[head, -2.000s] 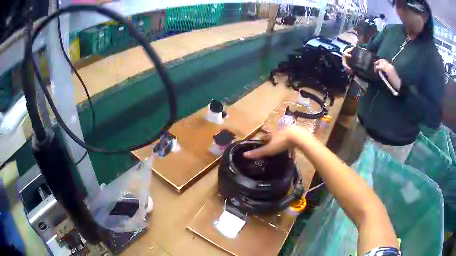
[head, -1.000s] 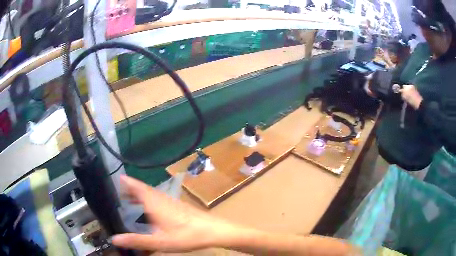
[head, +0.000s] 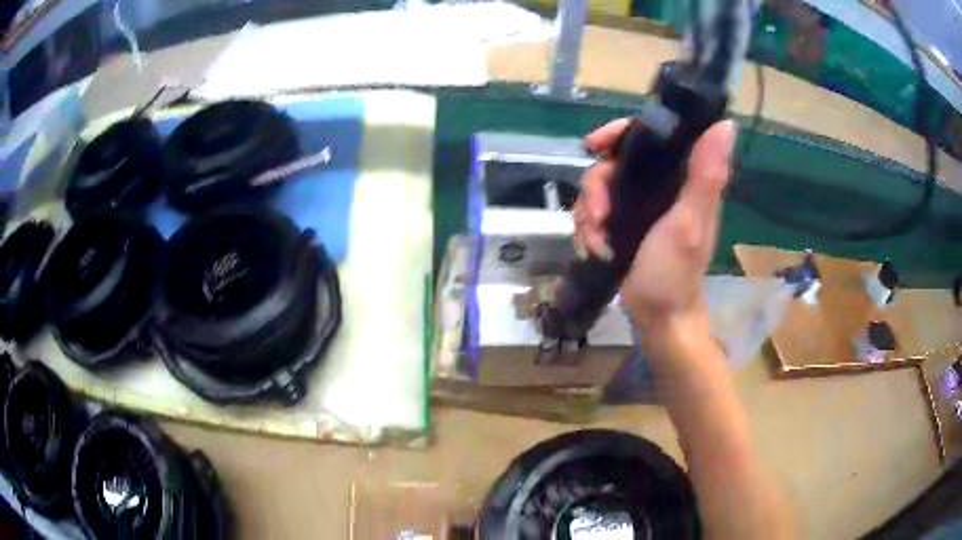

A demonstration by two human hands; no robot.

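Observation:
My right hand [head: 670, 227] is wrapped around a thick black electric screwdriver [head: 643, 195], which slants down to the left. The driver's tip is at the metal pickup mechanism on the front of the white-grey screw feeder [head: 512, 253]; whether a screw is on it cannot be seen. A round black fan unit [head: 549, 480] lies in front of me at the bottom edge, partly cut off, with a bright centre display. My left hand is not in view.
Several black fan units [head: 227, 280] stand on a cream and blue foam pad [head: 385, 316] at left, with more at lower left. A brown board [head: 828, 327] with small dark parts lies at right. A clear plastic bag [head: 728, 306] is beside the feeder. A cable loop [head: 934, 158] hangs upper right.
The view has swung left, bringing the foam pad and its fans into sight. My right hand left the fan, reached out open, and now holds the screwdriver at the feeder.

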